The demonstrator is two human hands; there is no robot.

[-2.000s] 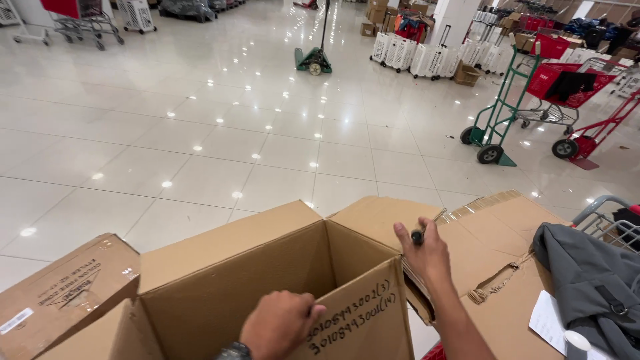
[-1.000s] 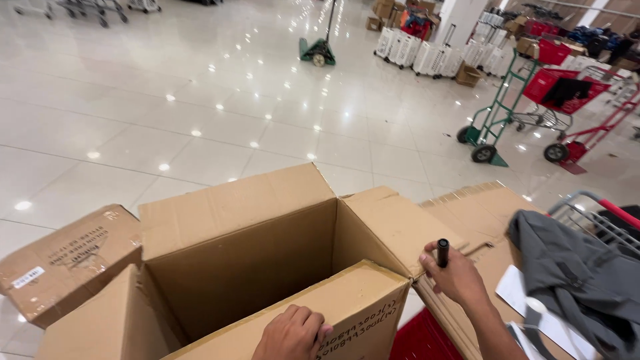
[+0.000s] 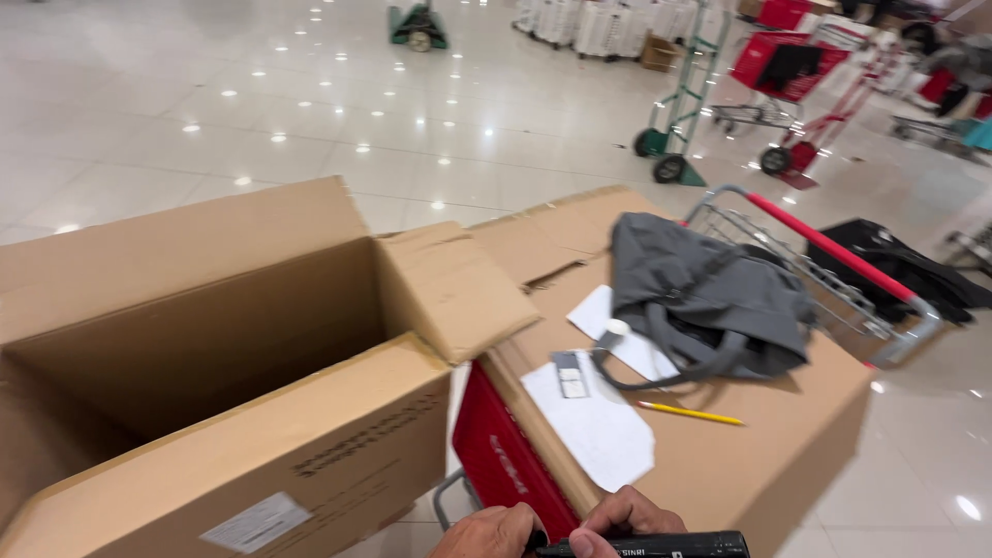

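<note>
My right hand grips a thick black marker pen at the bottom edge. Against the marker's left end, my left hand holds a small black piece, seemingly its cap. Whether cap and pen are joined cannot be told. To the left stands a large open cardboard box with handwriting and a white label on its side; its inside looks dark and its bottom is hidden. On a second, closed cardboard box lie a grey fabric bag, white papers and a yellow pencil.
A shopping cart with a red handle stands behind the closed box, and a red cart panel shows between the boxes. Farther off are a green hand truck, a red hand truck, a green pallet jack and white suitcases.
My left hand has left the open box's flap and come together with my right hand, which has moved down with the marker. The view has turned right, showing more of the closed box.
</note>
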